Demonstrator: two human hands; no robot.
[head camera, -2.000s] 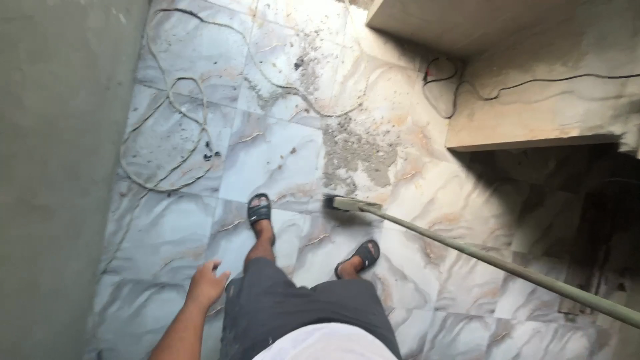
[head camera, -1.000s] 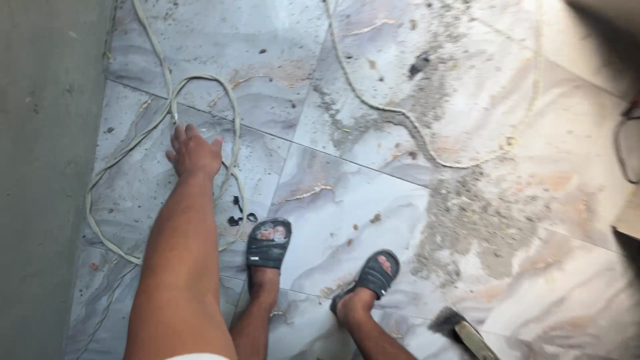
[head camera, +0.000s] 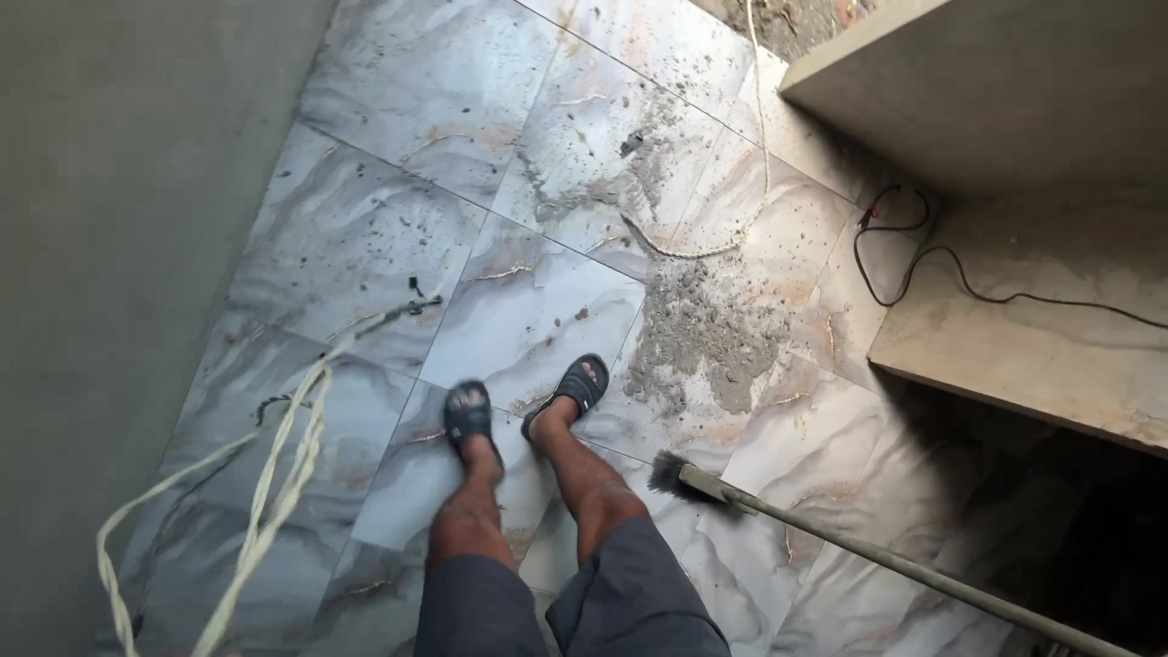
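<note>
Neither of my hands shows clearly now. A pale twisted cord (head camera: 265, 511) rises in loops off the tiles at the lower left and runs out of the bottom edge; what holds it there is hidden. Dark bits cling to or lie by its far end. A long-handled broom (head camera: 721, 488) leans in from the lower right, its dark bristles on the floor right of my sandalled feet, and its handle leaves the frame. Another pale rope (head camera: 698, 254) curves over the marbled tiles near grey debris (head camera: 712, 338).
A plain grey wall (head camera: 137, 228) borders the left side. On the right stand concrete slabs (head camera: 1031, 356), with a dark space below. A thin black cable (head camera: 1031, 297) crosses the slab and hangs in a loop. Small crumbs are scattered over the tiles.
My left hand reached down to the coiled cord on the floor and has since gone out of view. The cord, flat on the tiles before, is now lifted toward the bottom edge.
</note>
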